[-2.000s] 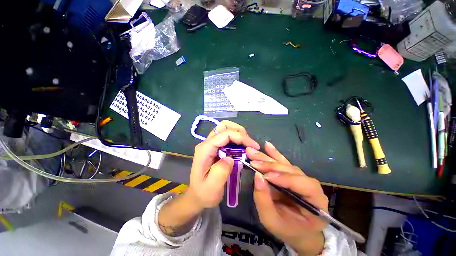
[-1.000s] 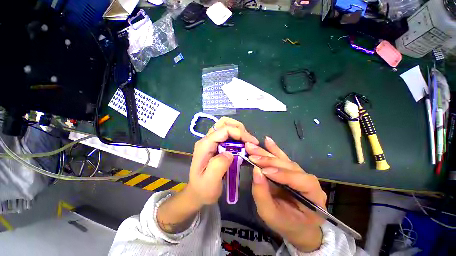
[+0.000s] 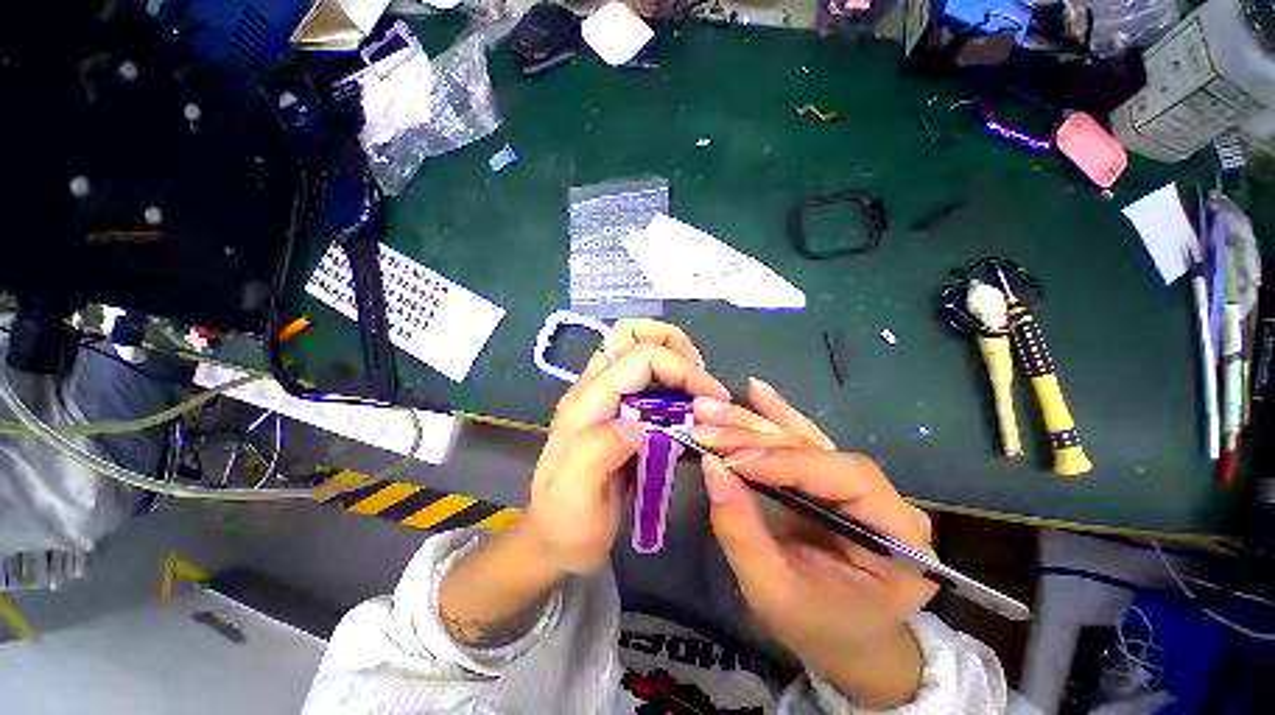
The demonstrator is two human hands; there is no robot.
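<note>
A purple watch (image 3: 654,489) with its strap hanging down is held above the lap at the bench's front edge. My left hand (image 3: 594,461) grips its case between thumb and fingers. My right hand (image 3: 811,538) holds dark metal tweezers (image 3: 874,538) like a pencil, the tip at the case near the top of the strap. Right fingertips also lie close against the case. The fingers hide most of the case and the exact contact. A white rounded-square ring (image 3: 555,348) lies on the mat just behind my left hand, partly covered by it.
A sticker sheet (image 3: 441,319) lies left, a clear label sheet (image 3: 594,266) under white paper (image 3: 713,268) mid-mat. A black frame (image 3: 836,225) lies behind, two yellow-handled tools (image 3: 1043,384) right, pens (image 3: 1214,349) far right. A plastic bag (image 3: 434,119) and white bottle (image 3: 1196,84) stand at the back.
The tweezers' rear end has risen and swung a little to the right with my right hand. The strap appears slightly higher and more foreshortened. My left hand keeps its grip.
</note>
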